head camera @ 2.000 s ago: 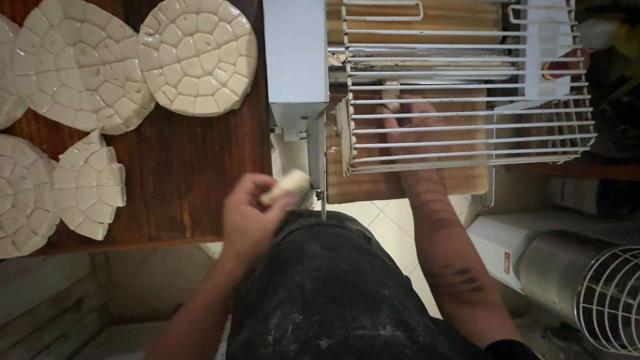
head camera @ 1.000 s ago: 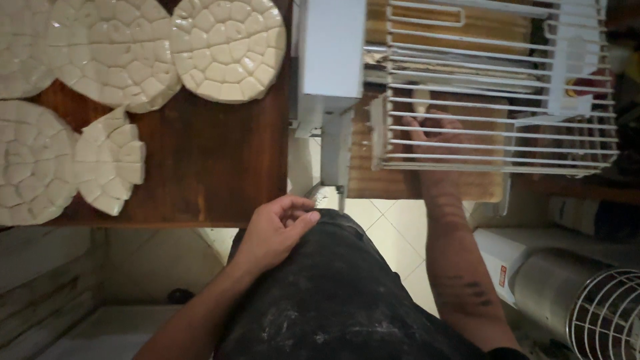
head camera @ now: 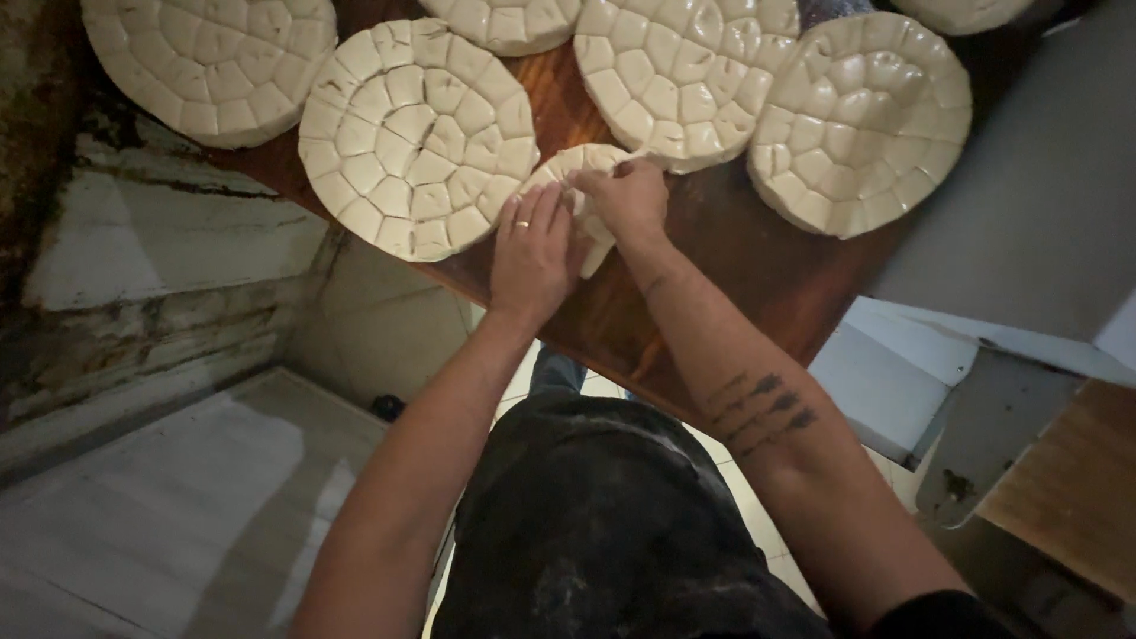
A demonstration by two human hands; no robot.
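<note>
A partial slab of pale dough (head camera: 600, 259), scored into pieces, lies on the wooden table between several full round slabs. On its left part rests my left hand (head camera: 535, 253), fingers together and a ring on one of them. My right hand (head camera: 632, 197) pinches the dough at the slab's upper right with thumb and bent fingers. Left of my hands is a scored dough round (head camera: 417, 142); behind them, a larger slab (head camera: 683, 71) touches another round (head camera: 861, 124) at the right. My fingers hide part of the partial slab.
The wooden table's (head camera: 754, 248) front edge runs just before my body. A grey-white machine housing (head camera: 1021, 177) stands at the right, with a wooden board (head camera: 1074, 479) below it. A pale panel (head camera: 177, 506) and a stained wall (head camera: 160, 240) are at the lower left.
The view has swung left from the machine to the table. My right hand has left the wire guard, and both hands are now at the partial dough slab.
</note>
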